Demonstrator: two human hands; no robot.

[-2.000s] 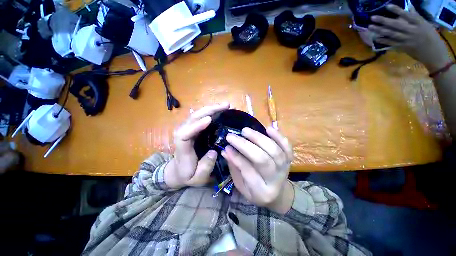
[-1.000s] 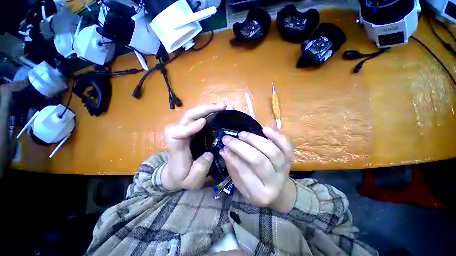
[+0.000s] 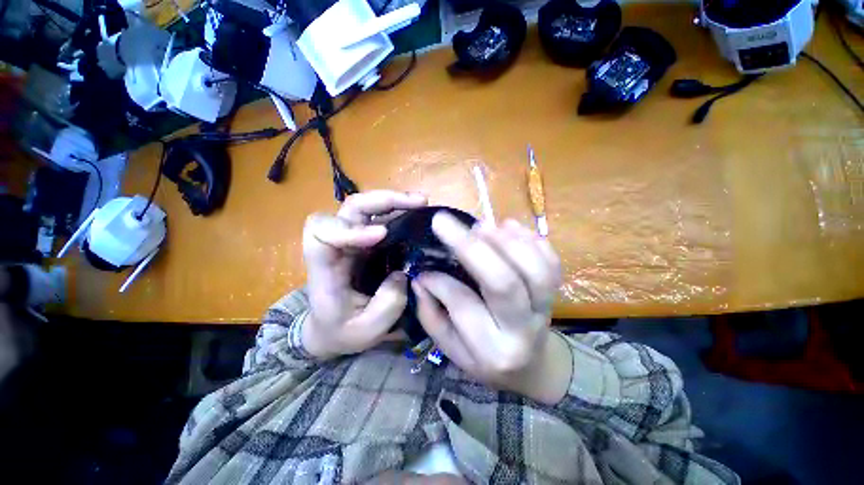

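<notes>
A black front module (image 3: 435, 223) is held over the bench's front edge, close to my body. My left hand (image 3: 349, 275) grips its left side, the thumb inside near the centre. My right hand (image 3: 497, 294) is on its right side, with thumb and fingertips at the middle; the fingers hide most of the inside. Short wires with a small white and blue end (image 3: 431, 356) hang below the module. Whether my right fingertips pinch a small part cannot be told.
A yellow-orange pen-like tool (image 3: 537, 192) and a white strip (image 3: 484, 194) lie beyond my hands. Three black modules (image 3: 621, 72) sit at the back. White cameras (image 3: 126, 231) and black cables (image 3: 332, 152) are on the left, a white housing (image 3: 760, 43) at back right.
My right hand's fingers have lifted and shifted on the module. The other person's hand has left the back-right housing. The bench view has shifted slightly.
</notes>
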